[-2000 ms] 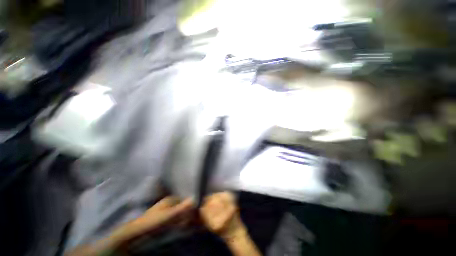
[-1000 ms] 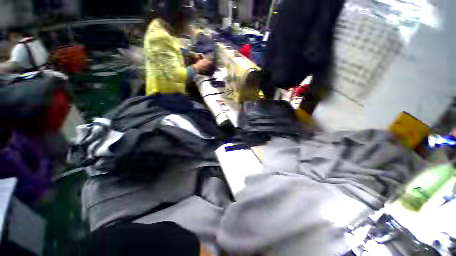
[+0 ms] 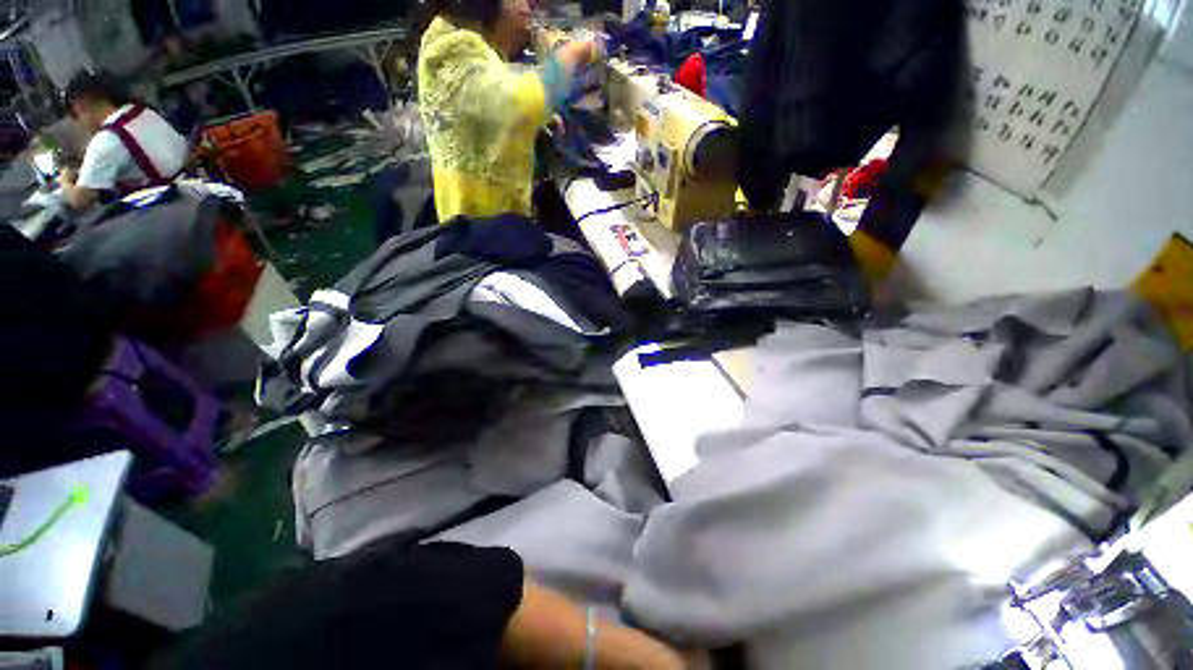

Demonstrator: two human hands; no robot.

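A large pale grey cloth panel [image 3: 824,537] lies in front of me and reaches to the metal needle and foot parts [image 3: 1092,602] at the lower right. My left arm, in a black sleeve with a thin band at the wrist, enters from the bottom. Only the start of my left hand [image 3: 661,652] shows beside the panel's lower edge. Its fingers are cut off or hidden, so its grip cannot be seen. My right hand is out of the picture.
Grey pieces with black bands [image 3: 1007,380] heap behind the panel. A dark garment pile [image 3: 458,308] stands left. Beyond are a shiny black bundle [image 3: 765,262], a cream machine [image 3: 687,151] and a person in yellow [image 3: 478,118]. Another person sits far left. A white tabletop [image 3: 66,537] is lower left.
The view has swung from the needle area towards the left and the room, and is now steadier. Both hands showed earlier; now only part of the left does. The yellow-clad person's hand has risen.
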